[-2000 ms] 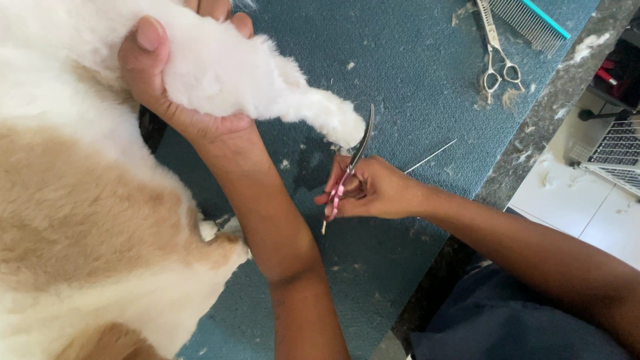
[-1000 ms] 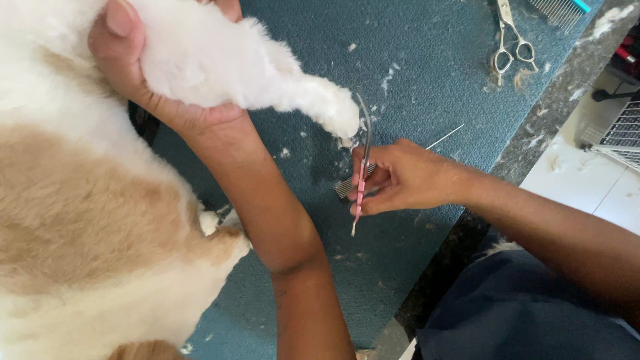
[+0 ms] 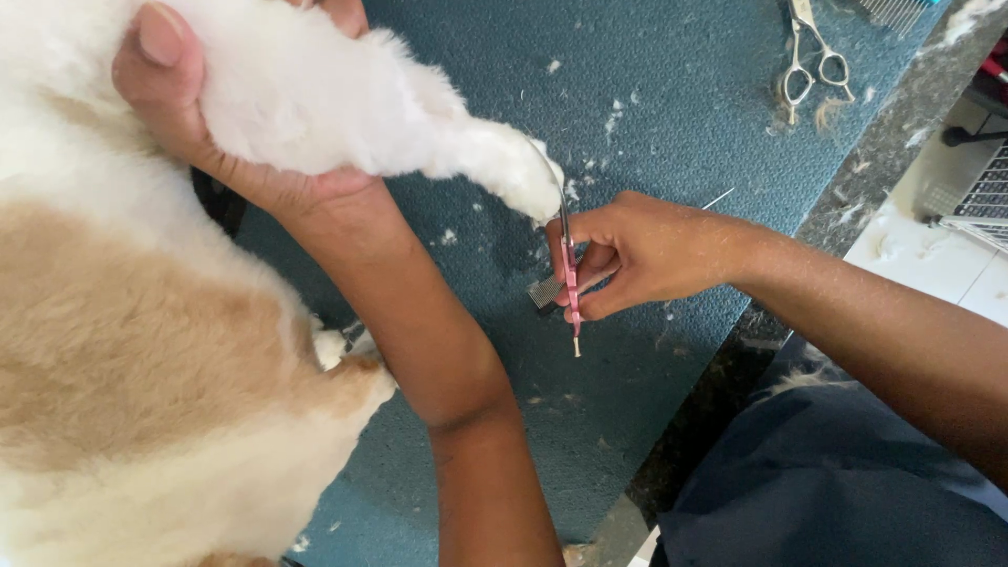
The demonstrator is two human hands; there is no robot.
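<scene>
A dog with white and tan fur point(image 3: 142, 331) fills the left side, its head not clearly in view. My left hand point(image 3: 260, 150) grips the upper part of its white leg point(image 3: 354, 102), thumb on the near side and fingertips showing beyond. My right hand point(image 3: 638, 252) holds curved grooming scissors point(image 3: 573, 283) with pink handles. Their blades lie against the fur at the paw point(image 3: 528, 173). Below my right hand is a fine-toothed metal comb point(image 3: 543, 293); whether the fingers also hold it is unclear.
Thinning shears or scissors point(image 3: 815, 63) lie at the upper right, near a blue-backed comb point(image 3: 898, 12). Fur clippings point(image 3: 614, 118) dot the blue textured mat point(image 3: 677, 79). A speckled stone edge point(image 3: 858, 181) borders it, with a wire crate point(image 3: 984, 197) beyond. Dark blue cloth point(image 3: 803, 457) is at the lower right.
The scissor blades, beside the paw's tip one second ago, now lie against its fur. My left hand keeps its grip on the leg.
</scene>
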